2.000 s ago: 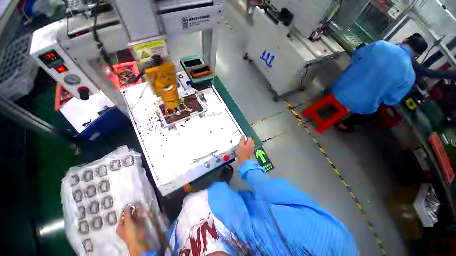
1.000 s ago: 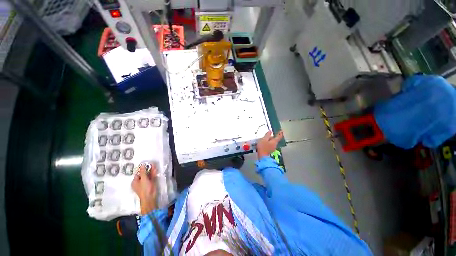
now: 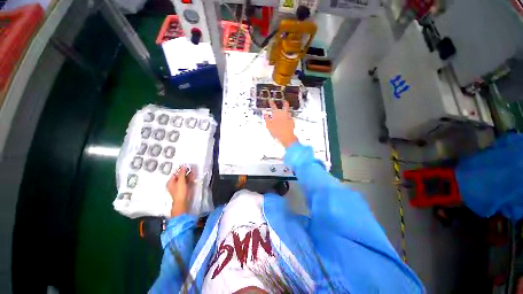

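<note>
My left hand (image 3: 180, 186) is over the right part of the white blister tray (image 3: 160, 201) and pinches a small ring-shaped housing (image 3: 187, 170) at its fingertips. Rows of dark ring-shaped housings (image 3: 156, 150) lie in the tray's pockets. My right hand (image 3: 280, 122) reaches over the white machine bed (image 3: 246, 143), its fingertips at the front edge of the dark brown fixture (image 3: 292, 97). Pale ring outlines (image 3: 264, 95) show in the fixture's left part. Whether my right fingers grip a ring, I cannot tell. The amber machine head (image 3: 291, 51) hangs above the fixture.
Start buttons (image 3: 273, 169) are on the bed's front edge. A blue bin with white paper (image 3: 198, 80) and red baskets (image 3: 235, 37) are behind left. A green-black box (image 3: 317, 66) is at the bed's right rear. Another person in blue (image 3: 493, 178) is at the right beside a red stool (image 3: 433, 186).
My right hand has left the bed's front right corner and moved to the fixture. My left hand remains over the tray with the ring. The camera view has shifted.
</note>
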